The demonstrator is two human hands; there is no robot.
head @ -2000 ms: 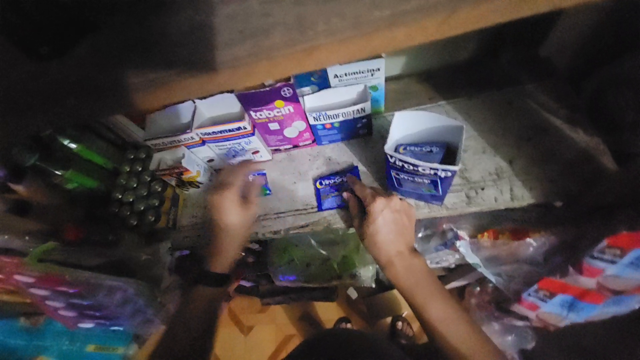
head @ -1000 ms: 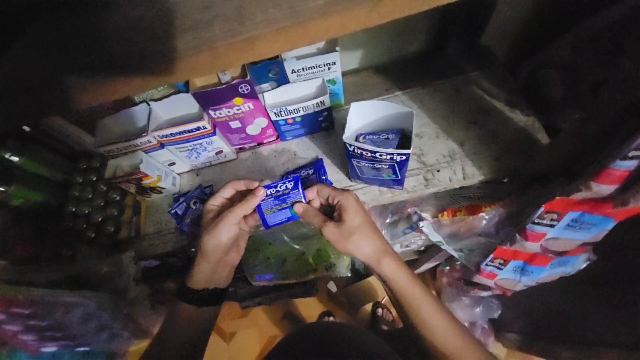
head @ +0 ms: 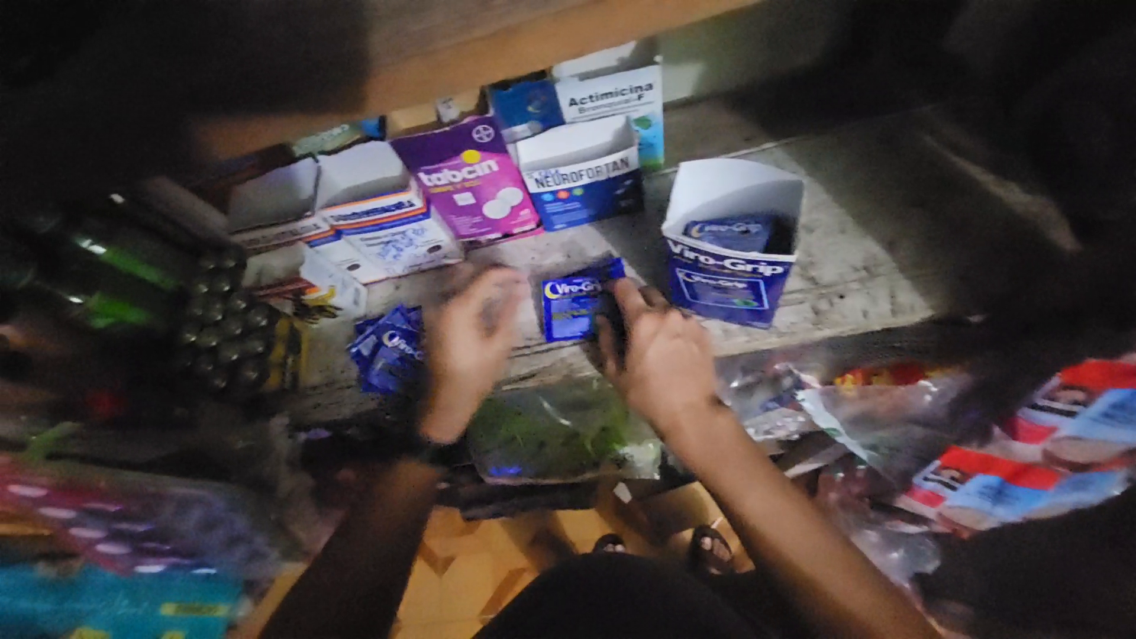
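Blue Viro-Grip sachets lie in a stack on the wooden shelf, with the fingers of my right hand at their right edge. My left hand is raised and blurred, fingers apart, between that stack and a loose pile of the same blue sachets at the left. Nothing shows in the left hand. An open-topped Viro-Grip carton stands to the right of my right hand, with sachets inside it.
Behind the hands stand a purple Tabcin box, a Neurofortan carton, an Actimicina box and white open cartons. Green bottles are at the left. Plastic bags lie along the shelf's front edge, and red-and-blue packets at the right.
One second ago both hands held up a blue sachet between them. Now the hands are apart, the right one down at the sachet stack and the left off to its left.
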